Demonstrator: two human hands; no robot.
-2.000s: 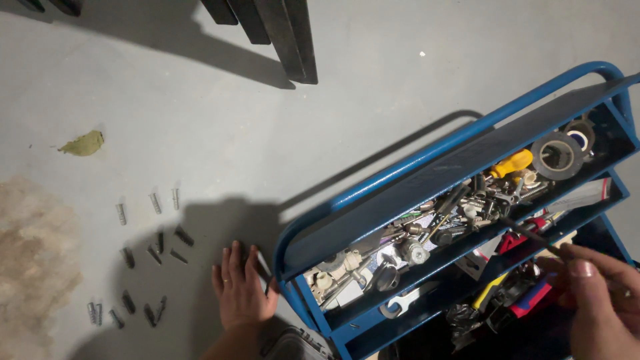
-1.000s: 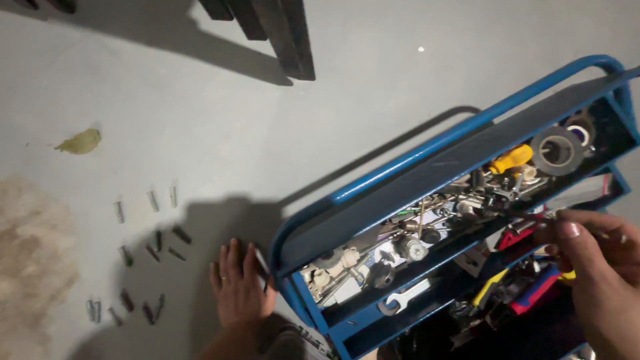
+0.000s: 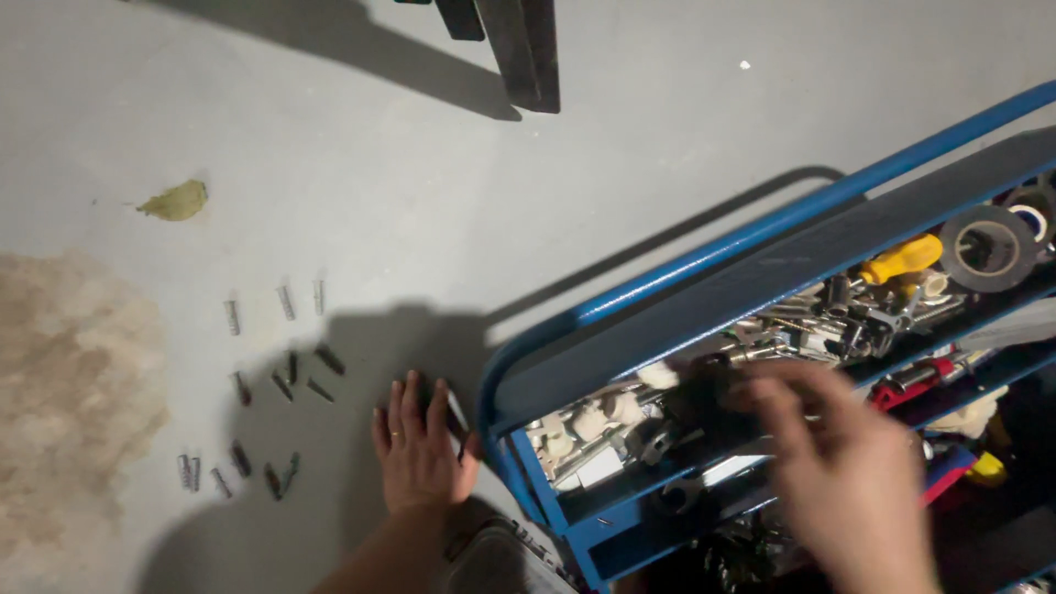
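My left hand (image 3: 425,450) lies palm down on the grey floor, fingers spread, beside the corner of a blue metal cantilever toolbox (image 3: 540,396). My right hand (image 3: 833,462) is over the toolbox's upper tray, blurred, its fingertips down near the mixed screws and metal fittings (image 3: 775,330); whether it holds something cannot be made out. White plastic fittings (image 3: 590,421) fill the tray's near left end. A yellow screwdriver handle (image 3: 903,258) and a roll of grey tape (image 3: 988,247) lie at its right end. Several screws (image 3: 285,304) are laid out in loose groups on the floor at left.
Black legs (image 3: 532,58) of some stand rise at the top. A dry leaf (image 3: 175,200) and a brown stain (image 3: 66,396) mark the floor at left. A clear plastic case (image 3: 503,561) sits below my left wrist. The blue tubular handle (image 3: 701,260) runs along the toolbox's far side.
My right hand has moved left along the tray from the toolbox's right part. The thin dark thing in its fingers earlier cannot be seen now. My left hand has stayed on the floor.
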